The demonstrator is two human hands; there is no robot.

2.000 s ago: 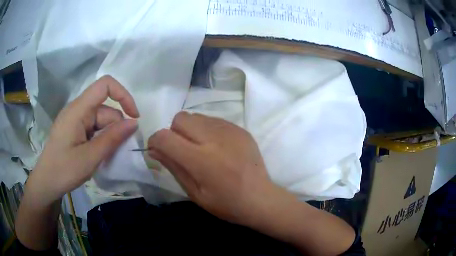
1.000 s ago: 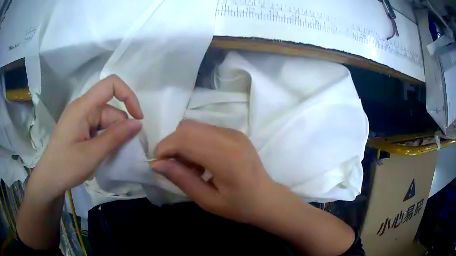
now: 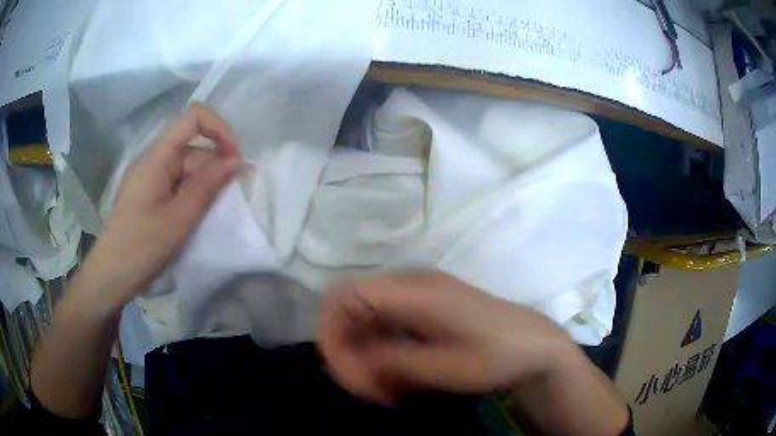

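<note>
A large white fabric piece (image 3: 502,187) hangs over the table edge and lies across the dark-clothed lap. My left hand (image 3: 183,183) is at the left with thumb and forefinger pinched on the white fabric. A narrow doubled strip (image 3: 234,55) runs up from near that hand over the table. My right hand (image 3: 425,336) is strongly blurred over the lap, below the fabric's middle, with its fingers curled. Whether it holds the thin tool cannot be told.
A white table with a printed ruler (image 3: 510,38) and a worn wooden edge lies ahead. Silver snips (image 3: 663,17) with a reddish end lie at the top right. A brown carton (image 3: 681,341) and a yellow bar (image 3: 702,253) stand at the right. More white cloth (image 3: 34,217) hangs at the left.
My right hand has moved away from the seam, down and to the right. My left hand has risen slightly and its fingertips have closed, lifting the fabric. The thin tool no longer shows.
</note>
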